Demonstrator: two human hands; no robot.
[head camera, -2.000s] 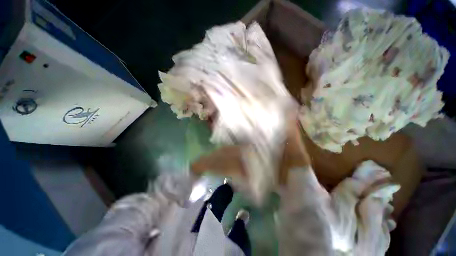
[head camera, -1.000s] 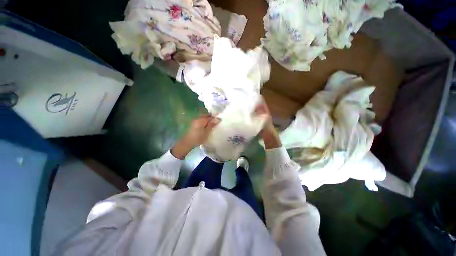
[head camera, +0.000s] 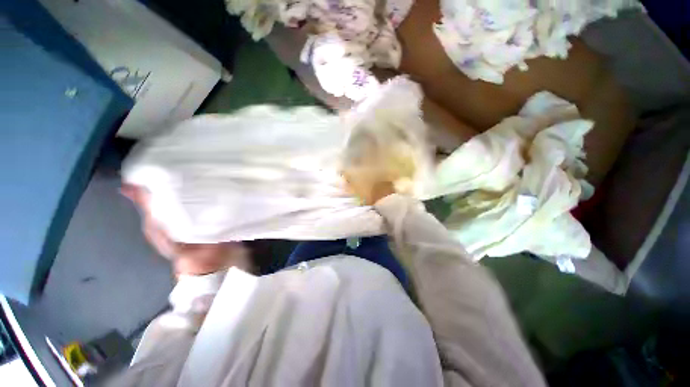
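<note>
A thin white garment (head camera: 250, 178) is stretched sideways in front of me, blurred by motion. My left hand (head camera: 178, 242) holds its left end; the fingers are partly behind the cloth and blurred. My right hand (head camera: 378, 178) is at its bunched right end, partly covered by sheer cloth, and grips it. A crumpled cream-white garment (head camera: 522, 178) hangs over the near edge of the carton, just right of my right hand. Its cloth meets the held garment in view; I cannot tell if they touch.
The brown-lined carton (head camera: 651, 227) is at the right. Floral garments lie over its far side, one heap (head camera: 348, 38) at top centre, another (head camera: 514, 34) further right. A blue cabinet (head camera: 53, 143) and white machine box (head camera: 151, 53) are at left. A grey box with yellow label (head camera: 94, 359) is at lower left.
The bunched garment between my hands is now spread out to the left. My left hand has moved left, away from my right. The view has shifted, showing more of the blue cabinet.
</note>
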